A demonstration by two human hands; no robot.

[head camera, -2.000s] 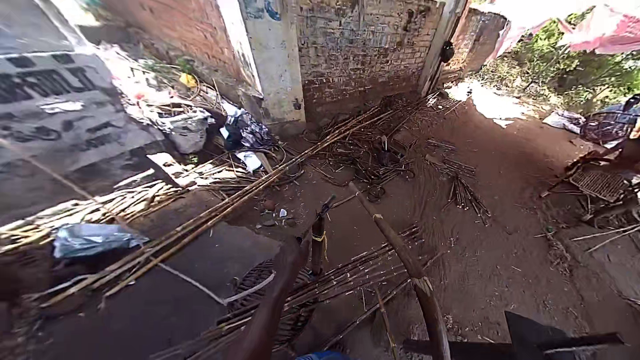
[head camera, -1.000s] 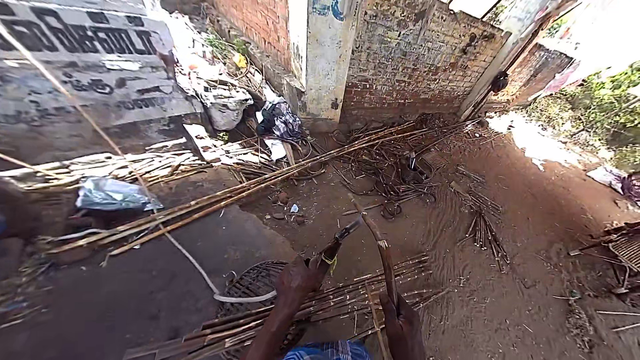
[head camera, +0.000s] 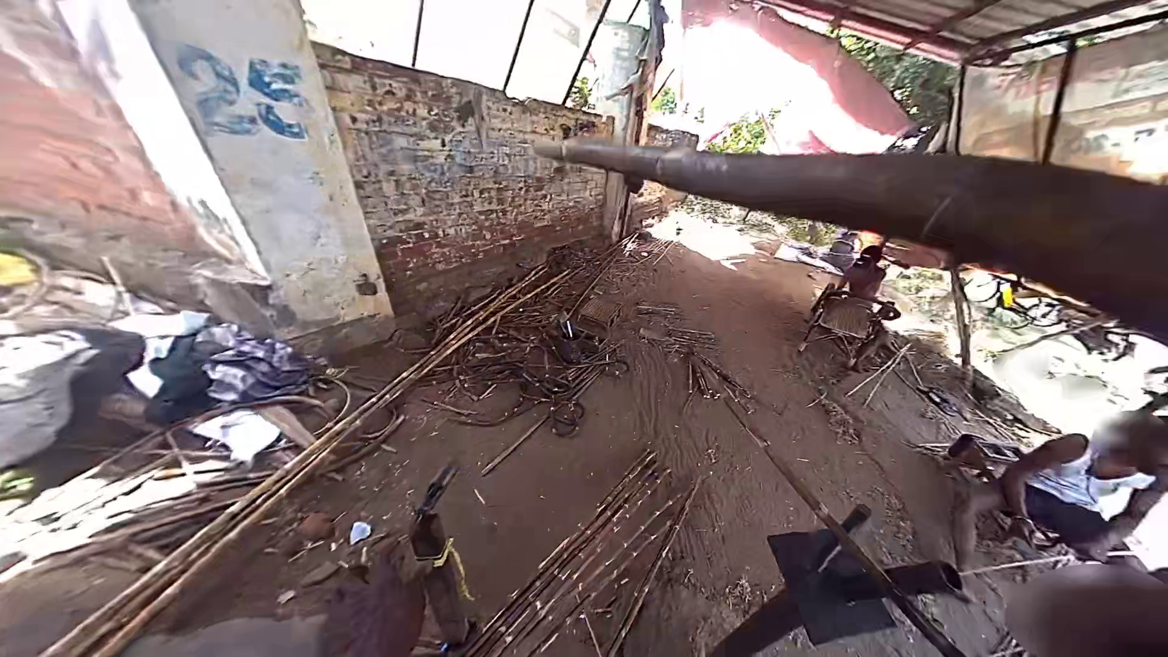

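At the bottom left, my left hand [head camera: 374, 598] is blurred and low, around the lower part of a dark hand tool [head camera: 438, 552] with a wooden handle. Yellow cord is tied about the handle, and its narrow dark tip points up. A thick brown cane or pole [head camera: 821, 187] crosses the upper right very close to the camera, its thin end towards the brick wall. What holds its near end is outside the view, and my right hand does not show. Below, between the tool and a black metal piece, a bundle of thin canes [head camera: 584, 557] lies on the earth floor.
Long canes [head camera: 365, 411] slant across the left, beside cloths [head camera: 246, 365] and a tangled cane heap [head camera: 538, 356]. A brick wall [head camera: 474, 173] stands behind. A black metal piece [head camera: 826, 584] is at lower right. One person [head camera: 1086, 484] sits at right, another [head camera: 862, 274] farther back.
The stick my right hand held in front has come up close to the camera, and that hand has left the view. The view has swung right, showing the seated people.
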